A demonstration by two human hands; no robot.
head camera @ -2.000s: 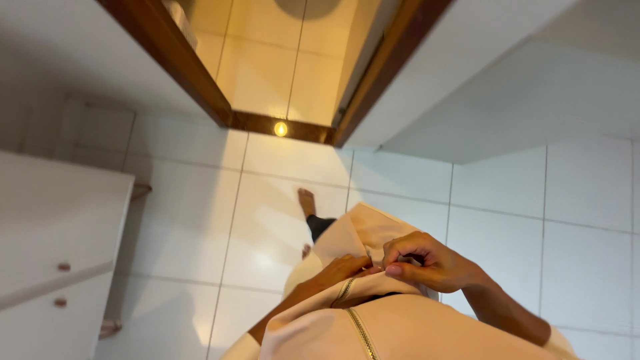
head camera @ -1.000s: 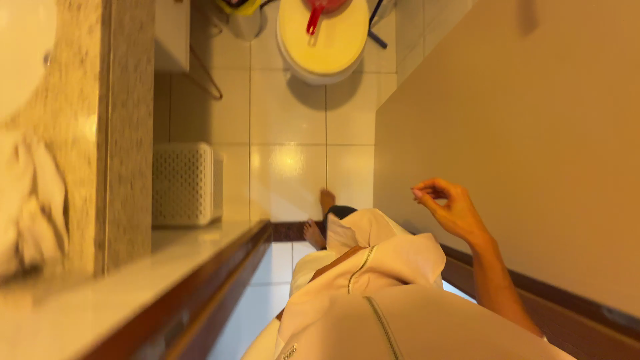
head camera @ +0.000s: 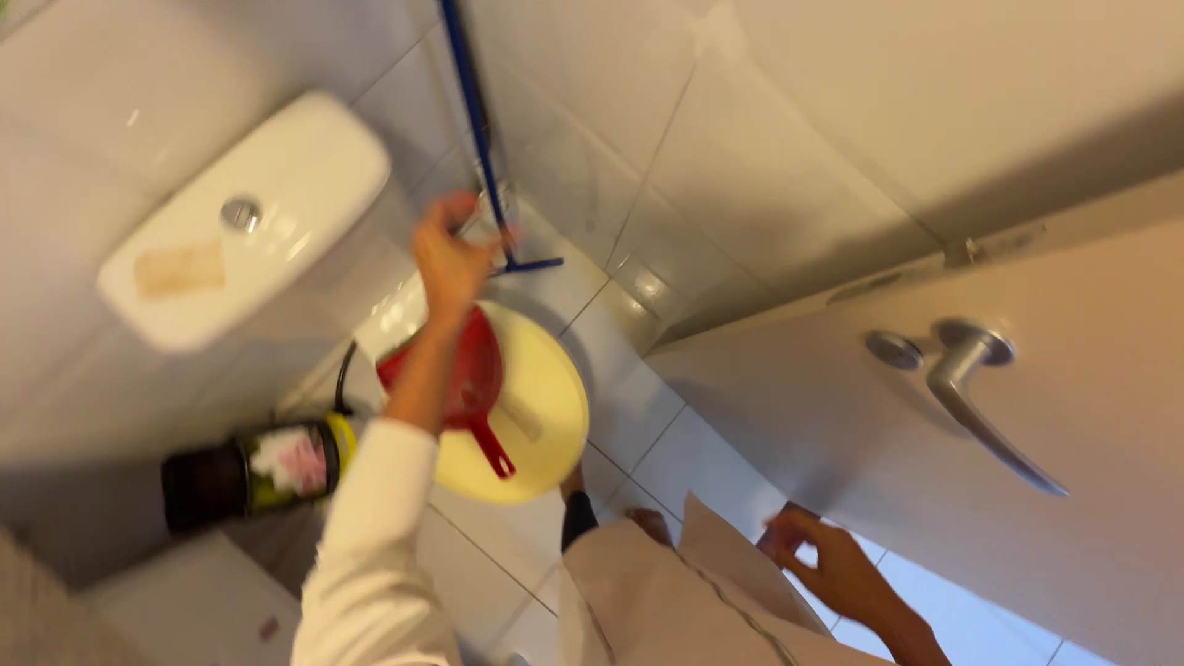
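My left hand reaches out over the floor corner, blurred, its fingers apart near the blue pole of a squeegee or similar floor tool; I cannot tell whether they touch. Beneath my left forearm a red plastic dustpan with a short handle lies on a round pale yellow lid. At the lower right, my right hand is beside the light garment I wear, fingers curled with a gap between them and nothing seen in them.
A toilet cistern with a round flush button stands at the upper left. Below it is a black and yellow container. On the right is a door with a metal lever handle. My bare feet are on the tiled floor.
Both hands were at the garment two seconds ago; my left hand now reaches forward. The view has moved from the doorway into the bathroom.
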